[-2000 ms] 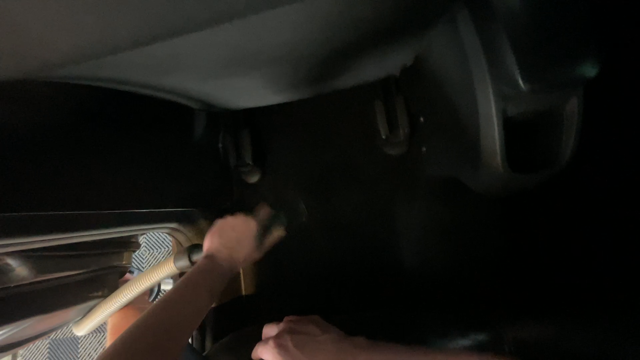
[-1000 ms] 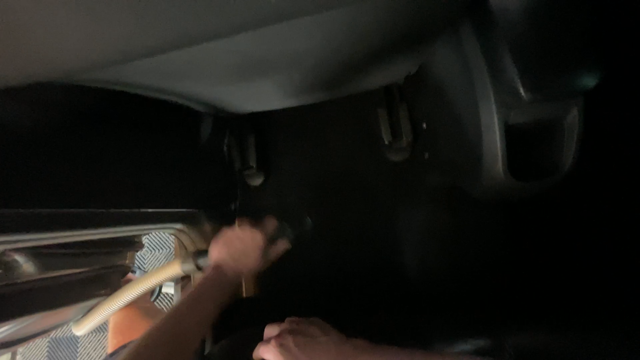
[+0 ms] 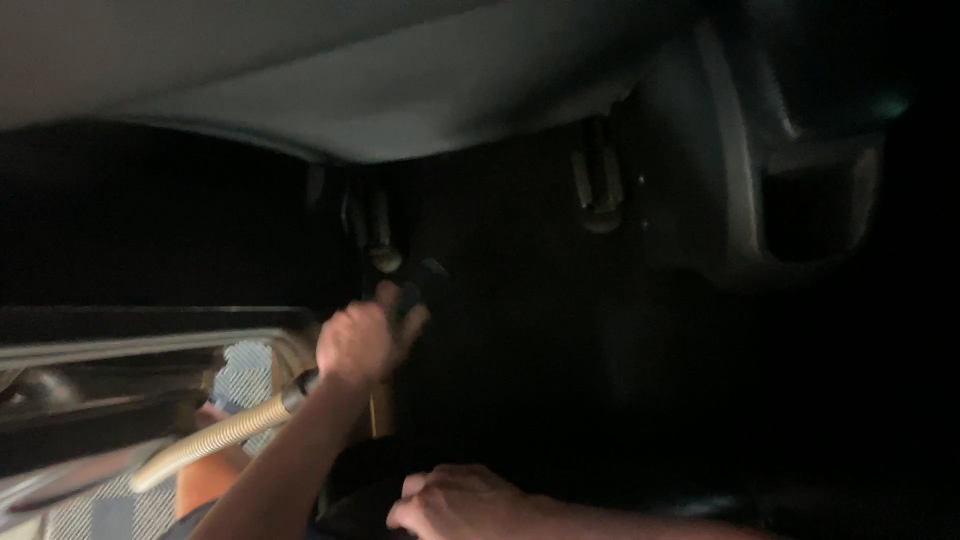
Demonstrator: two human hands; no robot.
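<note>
My left hand (image 3: 360, 341) is closed around the dark end fitting (image 3: 416, 289) of a vacuum hose, over the dark floor of a vehicle. The ribbed, cream-coloured hose (image 3: 225, 435) runs from behind that hand down to the lower left, across the door sill. Just above the fitting hangs a rail-like metal bracket with a rounded end (image 3: 385, 259). My right hand (image 3: 454, 499) rests at the bottom centre with its fingers curled, on something dark; whether it grips anything is hidden.
A grey, smooth panel (image 3: 360, 97) spans the top. A second bracket (image 3: 600, 187) hangs right of centre. At the right stands plastic trim with a recess (image 3: 750, 187). The door sill (image 3: 150, 341) lies left, with patterned fabric (image 3: 247, 375) and a bare leg (image 3: 210, 476) beyond it.
My left hand, with the hose fitting, has shifted slightly up towards the left bracket since one second ago. My right hand has stayed about where it was.
</note>
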